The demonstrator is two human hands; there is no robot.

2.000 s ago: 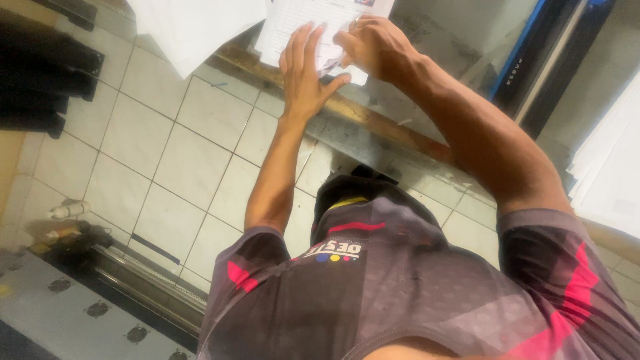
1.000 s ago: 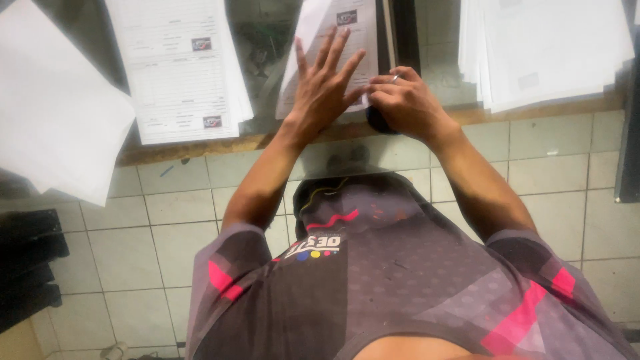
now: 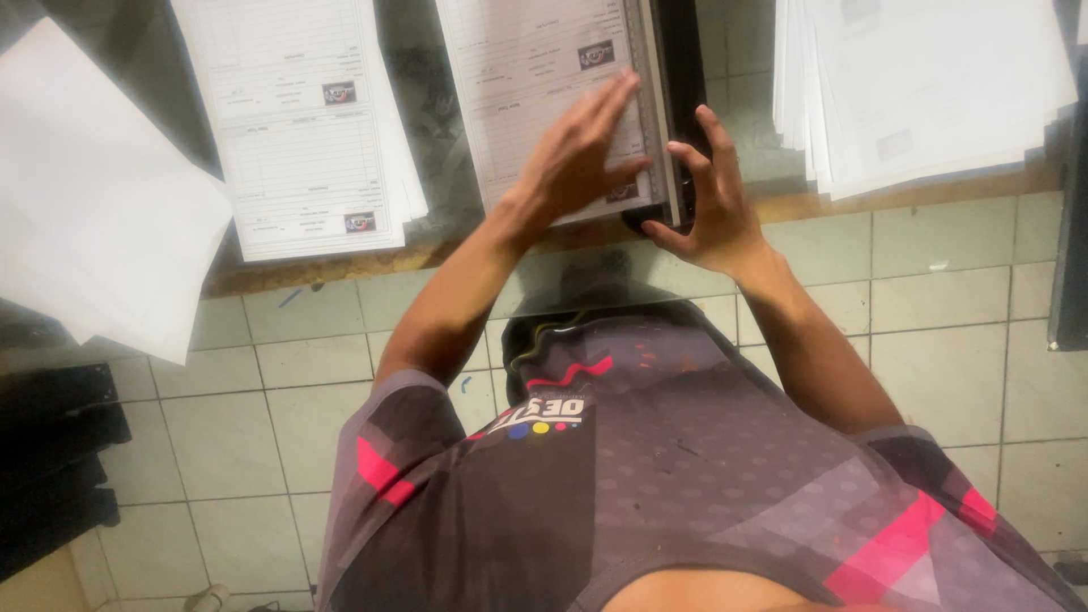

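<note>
My left hand (image 3: 582, 149) rests over a printed form sheet (image 3: 510, 110) on the glass tabletop, its fingers spread a little and pointing at the sheet's right edge. Along that edge lies a ruler-like straight strip (image 3: 656, 110), with a black bar (image 3: 680, 51) beside it. At the strip's lower end is my right hand (image 3: 714, 195), fingers bent and apart, thumb near the bar's end. Whether its fingertips touch the bar is unclear. Nothing is seen held in either hand.
A stack of printed forms (image 3: 293, 170) lies left of my hands, with blank white sheets (image 3: 102, 178) farther left, overhanging the edge. Another paper stack (image 3: 926, 93) is at the right. The table's wooden edge (image 3: 357, 265) runs below the papers. Black objects (image 3: 55, 459) stand at the lower left.
The view has turned and shifted. My right hand, earlier with its fingers together at the sheet's edge, is now spread beside the strip. My left hand's fingers have drawn closer together.
</note>
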